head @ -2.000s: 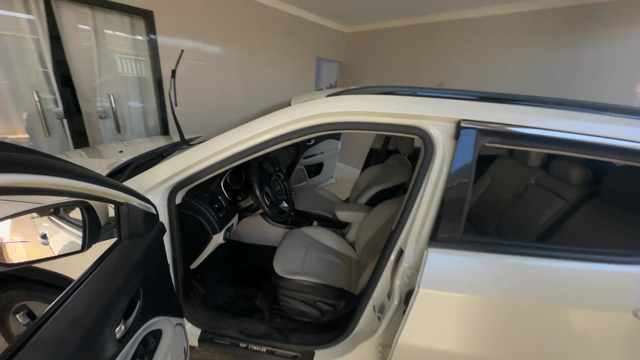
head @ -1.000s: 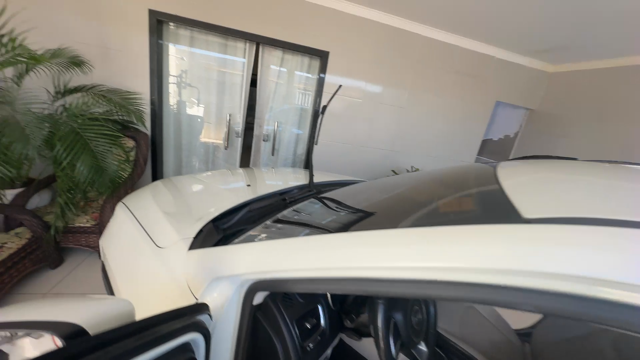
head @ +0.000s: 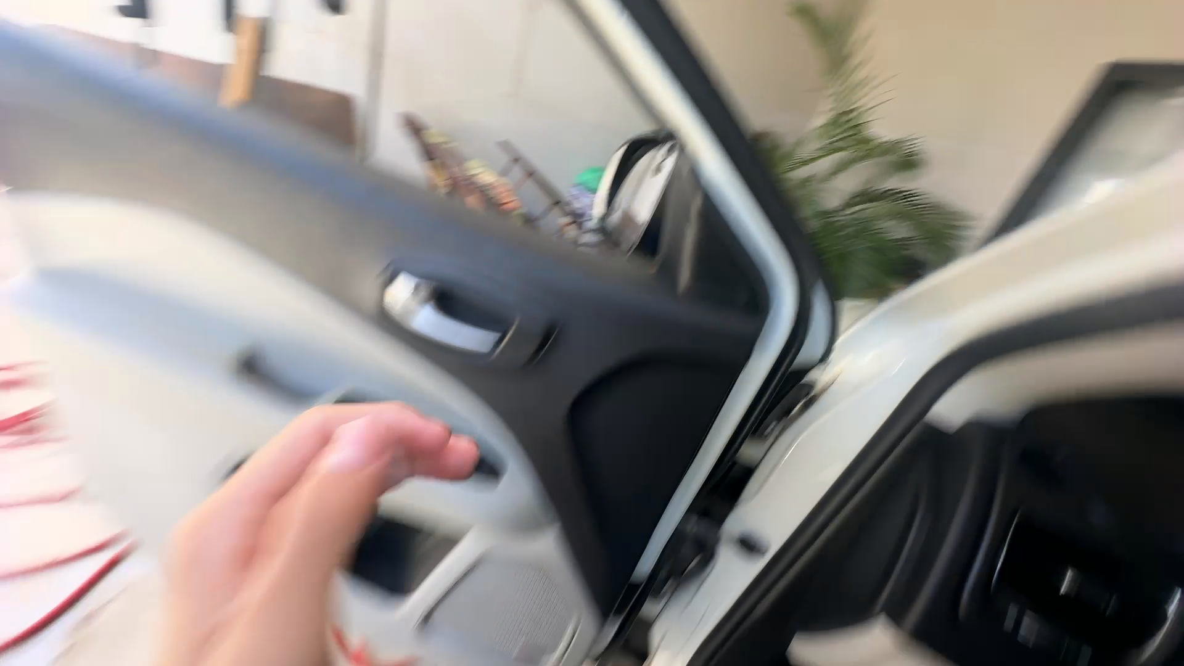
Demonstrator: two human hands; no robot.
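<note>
One bare hand (head: 296, 527), which looks like my left hand, is raised at the lower left with its fingers bent. It overlaps the armrest and switch area of the open car door's inner panel (head: 509, 240); blur hides whether it touches. Nothing shows in its grasp. Above and to the right of the fingers sits the chrome inner door handle (head: 444, 319). Below lies the door speaker grille (head: 509, 601). The white door frame of the car body (head: 814, 444) stands to the right. My right hand is out of view.
The dark dashboard side (head: 1064, 536) shows inside the doorway at the lower right. Beyond the door are a side mirror (head: 638, 190), a potted-type palm (head: 860, 203) and a dark-framed glass door (head: 1119, 139). Red cord-like lines (head: 65, 592) cross the pale area at the left.
The view has swung from over the car roof down to the inside of the open door. A hand has come into view beside the door panel; neither earlier frame shows one.
</note>
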